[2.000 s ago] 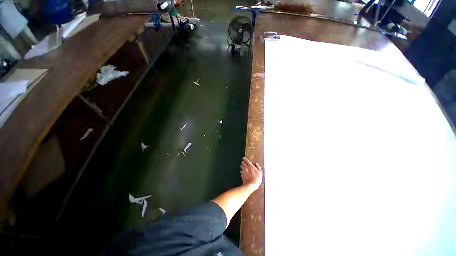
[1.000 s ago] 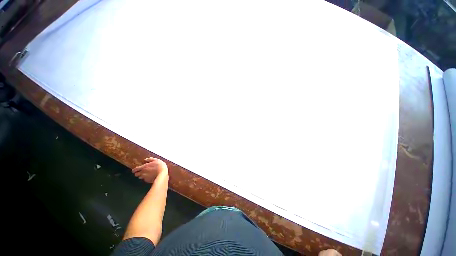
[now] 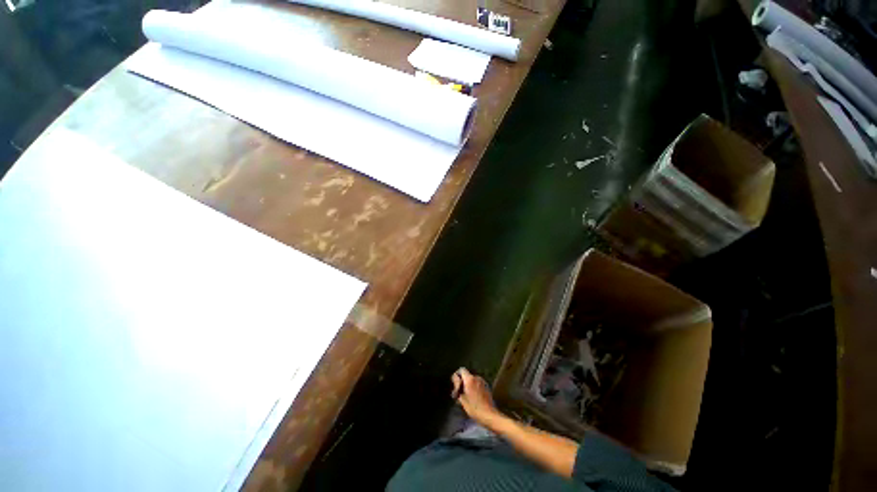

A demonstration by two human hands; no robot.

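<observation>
A large white paper sheet (image 3: 144, 317) lies flat on the brown table (image 3: 337, 221), glaring bright. A translucent strip (image 3: 382, 328) sticks out from its near corner past the table edge. My right hand (image 3: 472, 394) hangs in the air beside the table edge, below the strip, clear of the paper. Its fingers are curled; whether it holds anything small cannot be told. My left hand is out of the picture.
A thick paper roll (image 3: 317, 77), partly unrolled, lies across the table. Beyond are a thinner roll (image 3: 413, 24), small white sheets (image 3: 452, 60), a yellow object (image 3: 444, 84) and a calculator (image 3: 498, 22). Open cardboard boxes (image 3: 678, 384) stand on the floor at right, one holding scraps. Another table (image 3: 851, 269) is far right.
The view has swung right along the table, bringing in the rolls and boxes. My left hand, earlier on the table edge, has left the picture. My right hand now shows fully, off the table.
</observation>
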